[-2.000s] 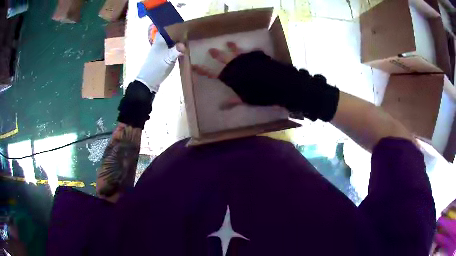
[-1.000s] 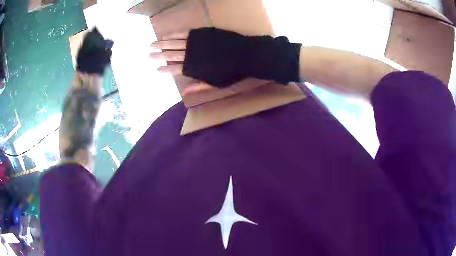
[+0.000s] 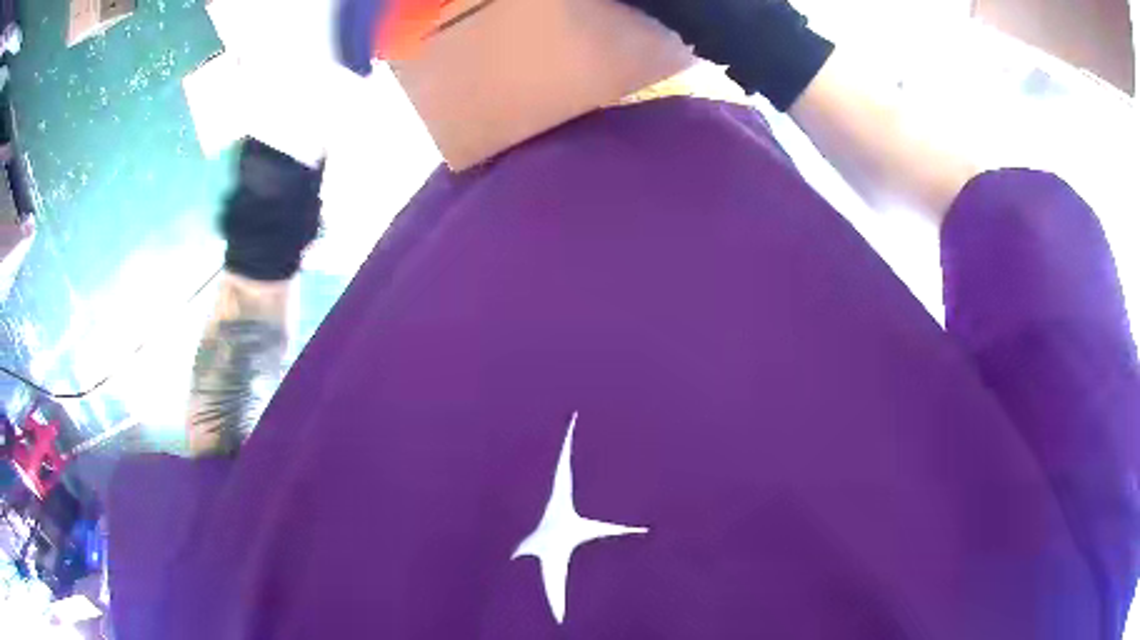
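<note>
A closed brown carton (image 3: 531, 81) lies against the front of my purple garment, cut off by the top edge. A blurred blue and orange tape gun (image 3: 398, 28) is over its left side at the top edge. My left hand (image 3: 269, 94), in a white glove, is almost lost in the glare beside the tape gun, above the black wrist band. It appears to hold the tape gun; its fingers cannot be made out. My right arm reaches over the carton's right side; its black knit cover shows, but the fingers are beyond the top edge.
The white table (image 3: 900, 75) is overexposed around the carton. Part of a brown carton (image 3: 1063, 31) shows at the top right. A small carton (image 3: 98, 18) is at the top left over the green floor. A dark cable and red and blue things lie at the lower left.
The carton was open with white inside, then closed under my right hand. It now sits higher in view. My right hand has moved up out of the picture, and the tape gun has come over the carton.
</note>
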